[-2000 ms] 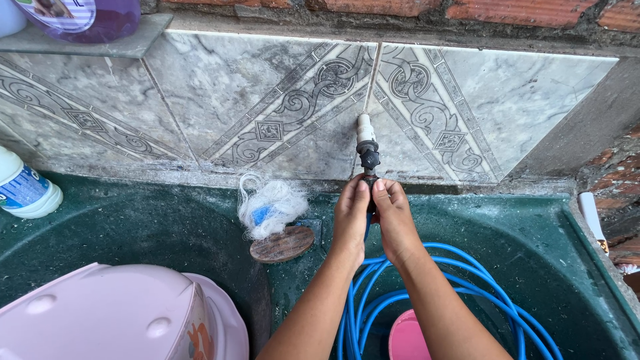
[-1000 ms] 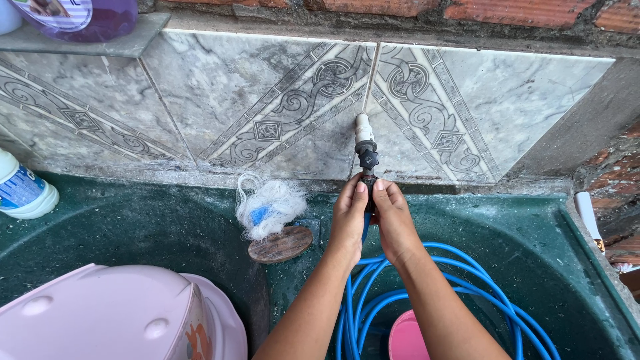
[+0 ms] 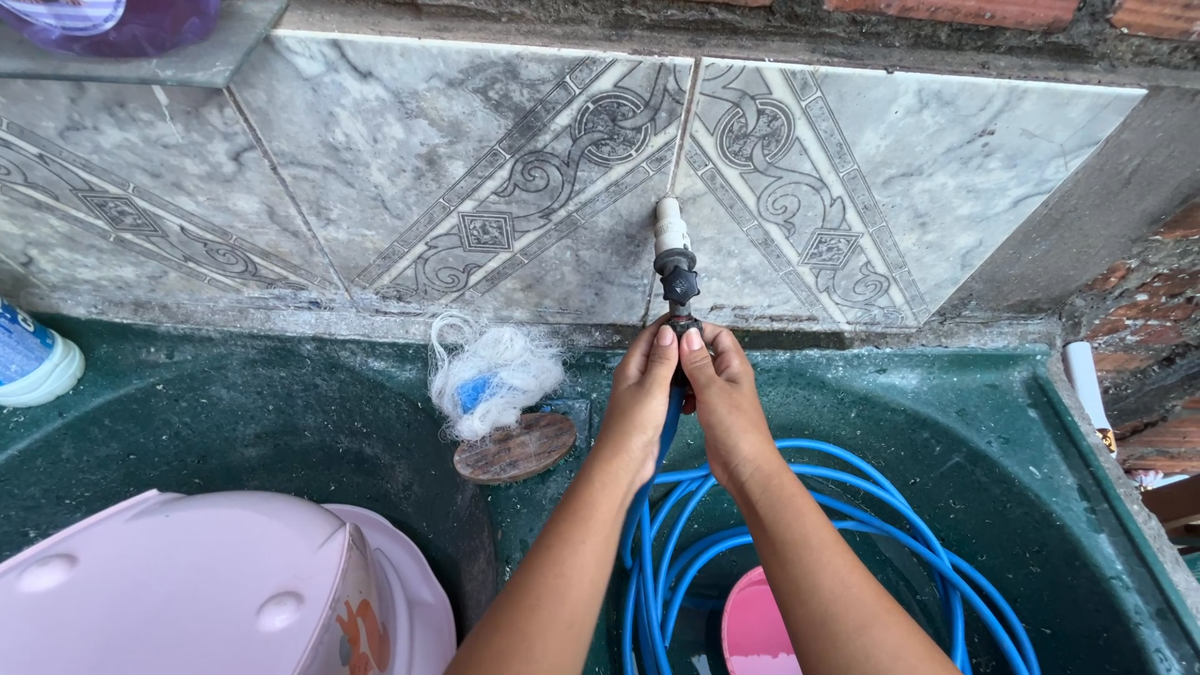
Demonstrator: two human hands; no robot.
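A faucet with a black star-shaped knob (image 3: 679, 284) comes out of the tiled wall on a white pipe fitting (image 3: 670, 227). Just below the knob, my left hand (image 3: 643, 389) and my right hand (image 3: 724, 389) close around the black hose connector (image 3: 683, 326) at the faucet's outlet, both thumbs side by side on top. From under my fingers the blue hose (image 3: 671, 422) runs down into loose coils (image 3: 872, 483) in the right basin of the green sink. My fingers partly hide the connector and the hose end.
A pink container (image 3: 755, 623) sits in the right basin (image 3: 994, 441). White mesh netting with a blue piece (image 3: 511, 370) and an oval wooden piece (image 3: 516, 448) lie on the divider. A light pink plastic tub (image 3: 187, 581) fills much of the left basin; bottles stand at left.
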